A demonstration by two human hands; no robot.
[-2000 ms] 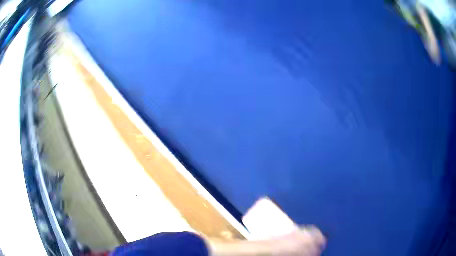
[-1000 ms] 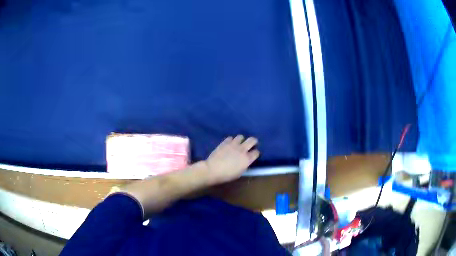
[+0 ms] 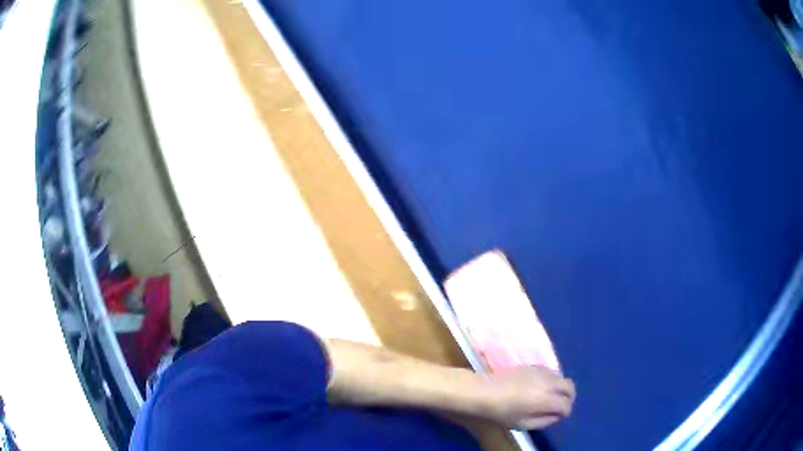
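The navy cloth (image 3: 581,158) covers the table, its dark edge running beside the pale strip. A pink-wrapped block (image 3: 498,310) lies on the cloth at this edge, slanting down to the right. My left hand (image 3: 531,396) is at the block's near end, over the cloth edge, with the fingers together and bent. The frames do not show whether it grips the block or the cloth. My right hand is not in view.
The brown table edge (image 3: 339,211) and a white surface (image 3: 238,176) run along the left. Beyond are the aisle floor (image 3: 145,194) and a metal rail with cloth under it. The pale cutter rail (image 3: 735,383) curves at lower right.
The view has swung left along the table. My left hand was spread flat on the cloth beside the block; its fingers are now bent together against the block's near end.
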